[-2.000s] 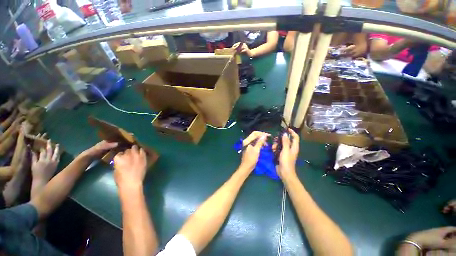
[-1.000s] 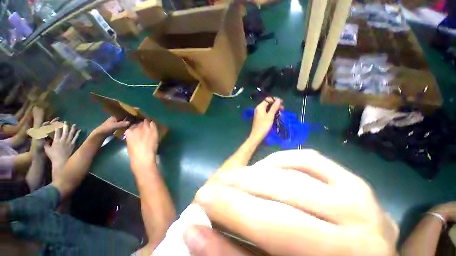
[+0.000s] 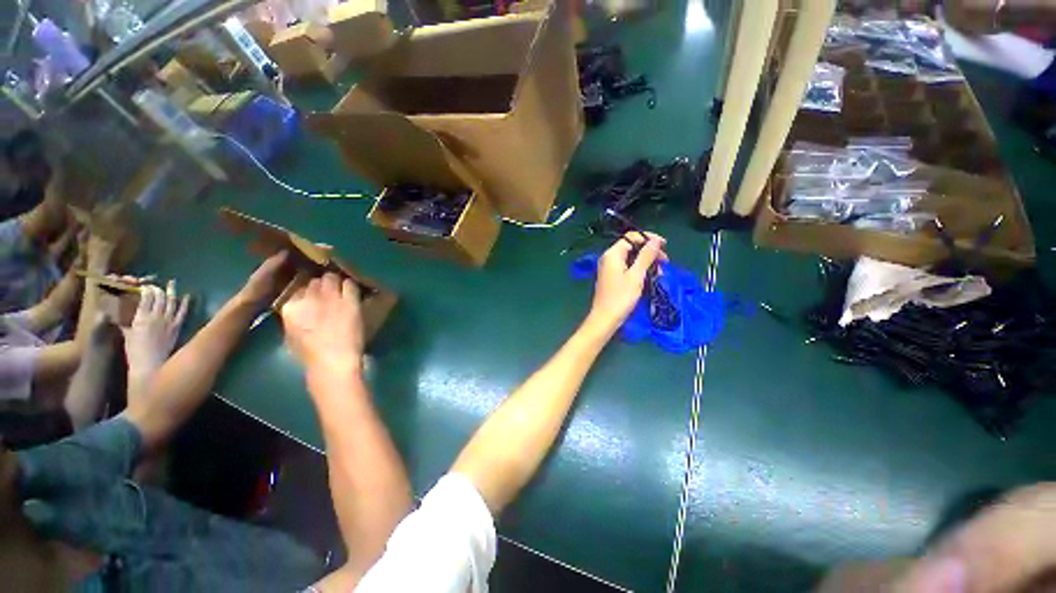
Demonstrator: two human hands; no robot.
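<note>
My left hand pinches a looped black cable between thumb and fingers. The cable hangs down from the fingertips over the crumpled blue cloth, right of the hand. A blurred hand is cut off at the bottom right edge; I cannot tell for sure whether it is my right hand or a neighbour's, nor what it holds.
A black cable pile with a pale scrap lies right, below a divided tray with clear bags. Two posts stand beyond the cloth. A large carton and small carton stand left; a neighbour's hands hold another carton.
My right hand first worked at the cable beside the left, then showed large and close to the camera; it has left the cable. The left still holds the cable. The view has tilted down.
</note>
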